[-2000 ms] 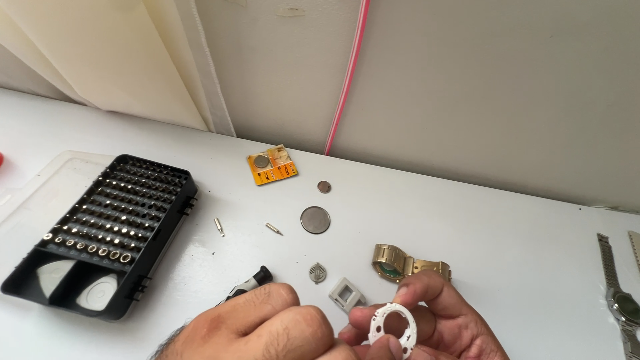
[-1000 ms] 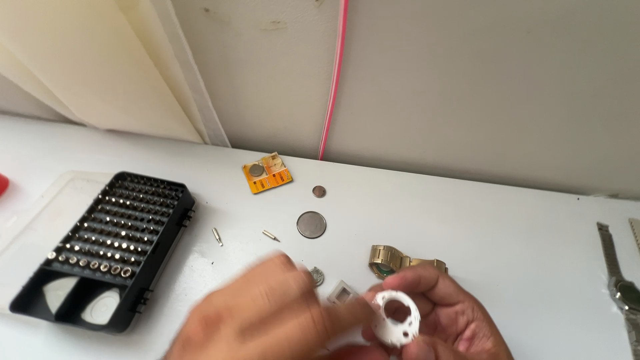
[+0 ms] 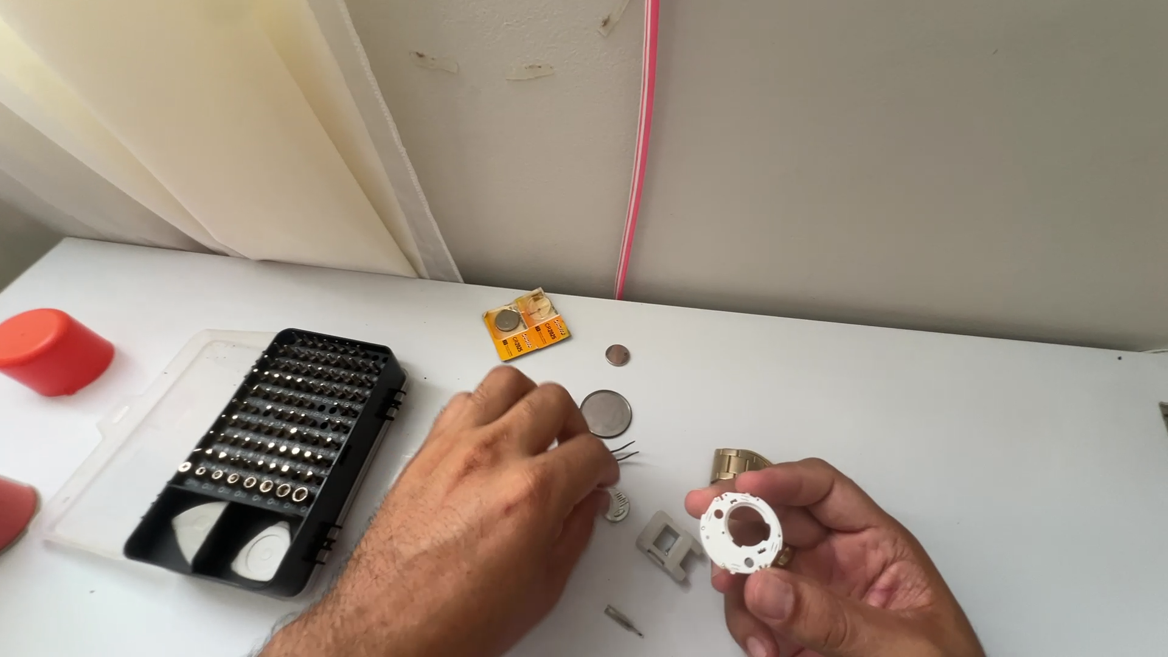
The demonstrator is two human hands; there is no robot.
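Note:
My right hand (image 3: 830,566) holds a white plastic ring (image 3: 726,547), a watch-movement spacer by its look, upright between thumb and fingers. Behind those fingers lies a gold-coloured metal watch bracelet (image 3: 730,464), partly hidden. My left hand (image 3: 497,493) is over the table with bent fingers; two thin dark prongs (image 3: 626,450) show beside its fingertips, and whether it grips them is hidden. A small round metal part (image 3: 618,505) lies partly covered by those fingers. Between the hands rests a grey plastic holder (image 3: 669,546). A small screwdriver bit (image 3: 623,620) lies nearer the front.
An open black bit case (image 3: 342,474) with a clear lid (image 3: 137,456) stands left, beside a red container (image 3: 57,351). Farther back are a coin-cell blister card (image 3: 526,326), a small button cell (image 3: 618,355) and a larger metal disc (image 3: 606,413). Wall behind.
My left hand has moved left, away from the white ring, which stays in my right hand. The view has swung left, bringing more of the red container into sight.

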